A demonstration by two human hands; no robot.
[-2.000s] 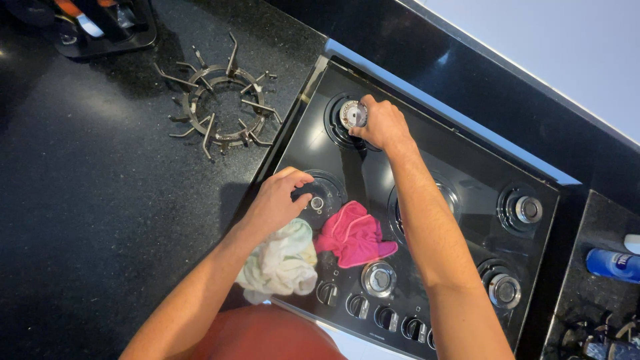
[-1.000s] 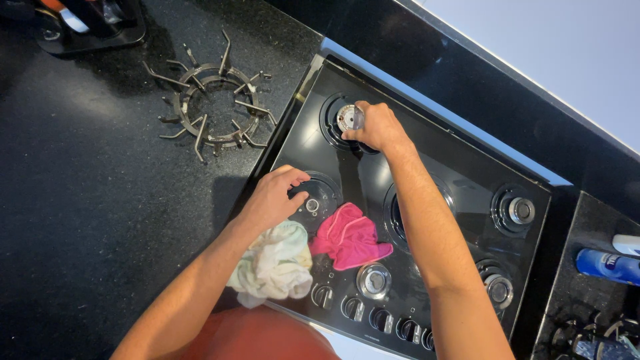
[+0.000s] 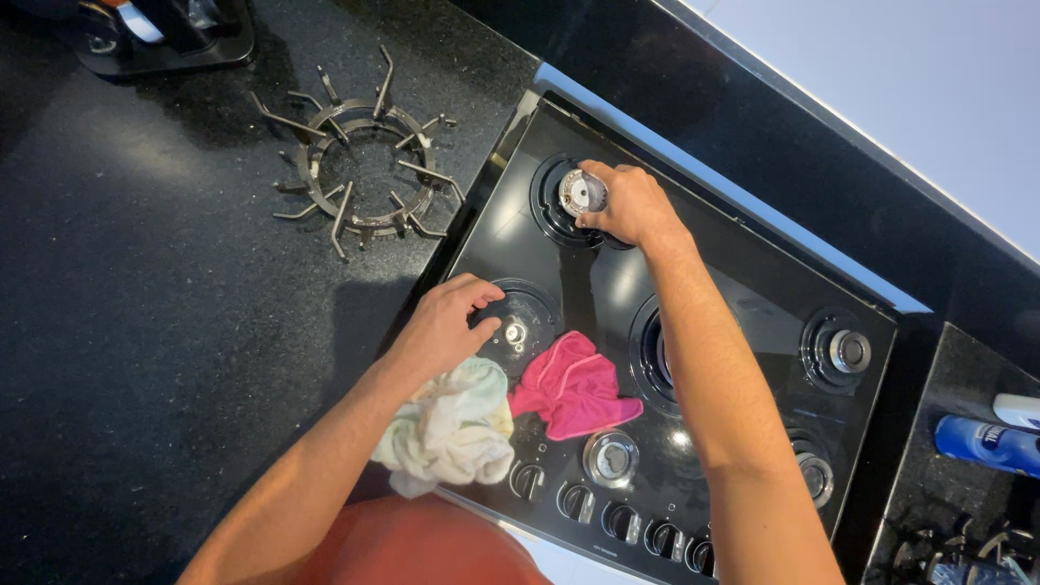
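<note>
My right hand (image 3: 630,203) grips a metal burner head (image 3: 582,192) at the upper left burner of the black gas cooktop (image 3: 756,244). My left hand (image 3: 455,321) is parted and holds nothing, beside a bare burner base (image 3: 515,331) with its burner head off. A pink cloth (image 3: 575,383) lies crumpled on the cooktop below that base. Next to it, a bunched pale cloth (image 3: 447,431) rests over the front left corner. A loose burner head (image 3: 610,459) sits between the pink cloth and the control knobs (image 3: 575,501).
Two round pan supports (image 3: 370,166) stand overlapped on the dark stone counter (image 3: 162,325). A black holder (image 3: 183,61) is at the upper left. Along the right lie a blue can (image 3: 987,443) and more pan supports (image 3: 999,556). A raised dark ledge (image 3: 731,138) runs behind the cooktop.
</note>
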